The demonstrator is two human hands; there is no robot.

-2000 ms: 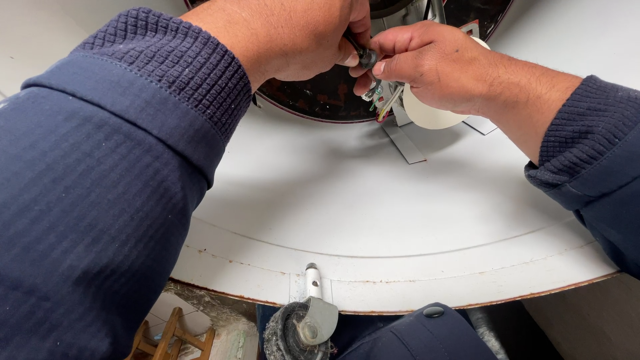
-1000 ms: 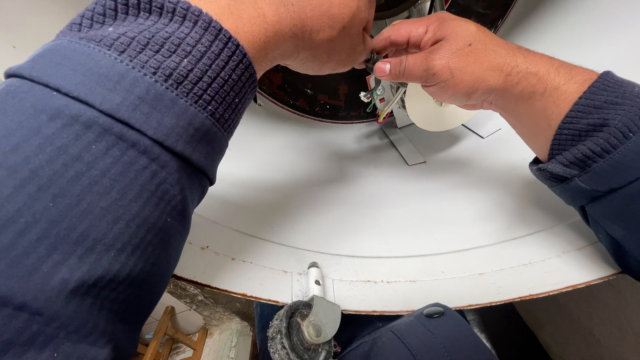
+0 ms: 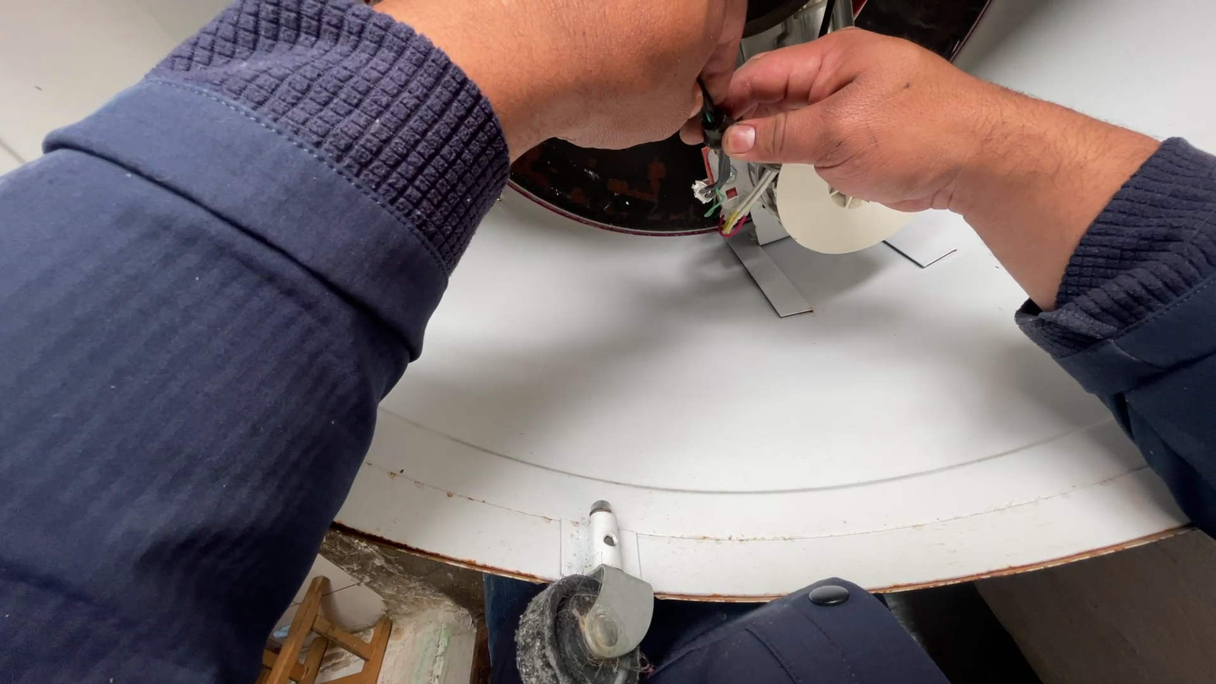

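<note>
At the top middle my left hand and my right hand meet at a small black cable or connector. My right thumb and forefinger pinch it from the right. The left fingertips touch it from the other side, mostly hidden behind the hand. Just below hang thin coloured wires with a white plug, beside metal parts. Under my right hand is a cream-coloured disc. All this sits over a dark round opening or plate within a large white round panel.
Two flat metal strips lie against the white panel. At its rusty near rim stands a caster wheel covered in lint, with a white stem. A wooden stool is on the floor at lower left.
Two seconds ago a dark round piece showed between my fingers. The left hand has since shifted and turned over it, and the right fingers have closed in near the left ones.
</note>
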